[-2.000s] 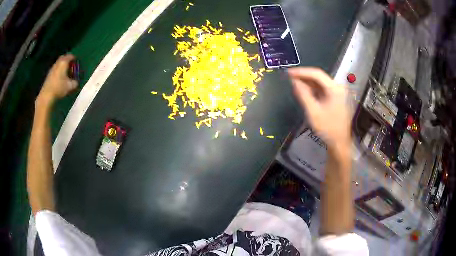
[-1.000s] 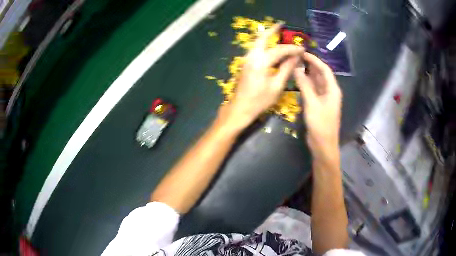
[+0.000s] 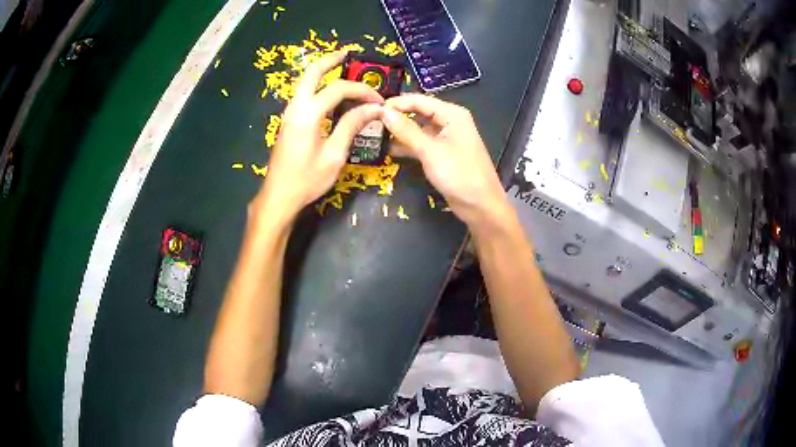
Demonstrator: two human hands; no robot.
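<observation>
A device unit [image 3: 369,149] with a red end and a round gold part is held over the heap of yellow strips [image 3: 367,179]. My left hand [image 3: 316,131] grips its left side, thumb and finger near its middle. My right hand [image 3: 436,140] is at its right side, with thumb and finger pinched together close to my left fingertips. Whether a small piece is between the fingertips cannot be told. A second device unit [image 3: 174,272], red end up, lies on the dark bench at the left.
A smartphone [image 3: 434,44] lies beyond my right hand. The press machine [image 3: 559,229] stands at the right, with a red button [image 3: 574,85], a control screen [image 3: 668,299] and a marker strip [image 3: 696,218]. A white-edged green conveyor [image 3: 118,205] curves along the left.
Two seconds ago my hands were apart, my left over the conveyor. Both came together over the yellow heap, and a unit is now held there. The view has also shifted.
</observation>
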